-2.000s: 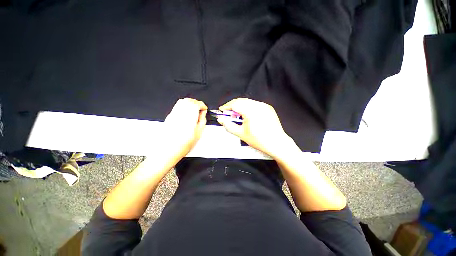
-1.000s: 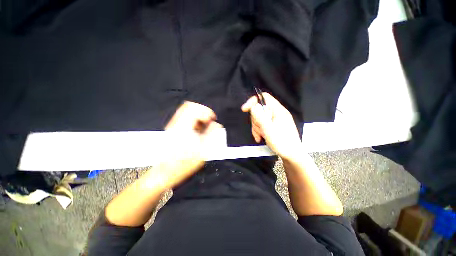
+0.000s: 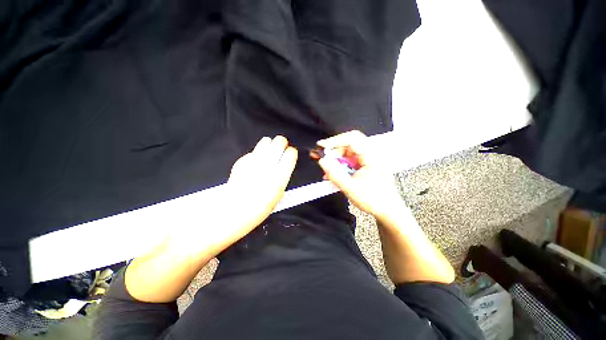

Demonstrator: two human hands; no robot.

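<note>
A dark coat [image 3: 166, 99] covers most of the white table, with a short dark slit on its body at the left. My left hand [image 3: 264, 174] lies on the coat's near edge, fingers pointing away from me; whether it pinches cloth is not clear. My right hand [image 3: 355, 169] is closed around the thread snips [image 3: 345, 162], whose pink and bluish handle shows between the fingers. The dark tip points left, toward my left hand, just above the cloth. The two hands are a little apart.
The white table's [image 3: 458, 86] front edge runs slantwise in front of my waist. Another dark garment [image 3: 565, 99] hangs over the right side. Pale scraps [image 3: 63, 309] and plaid cloth lie low at the left. A brown box [image 3: 579, 229] and dark, plaid-edged things stand at the lower right.
The view has turned, so the table edge now slants and the coat sits further left. My right hand has come down and turned its snips toward my left hand, which has opened from a curled shape.
</note>
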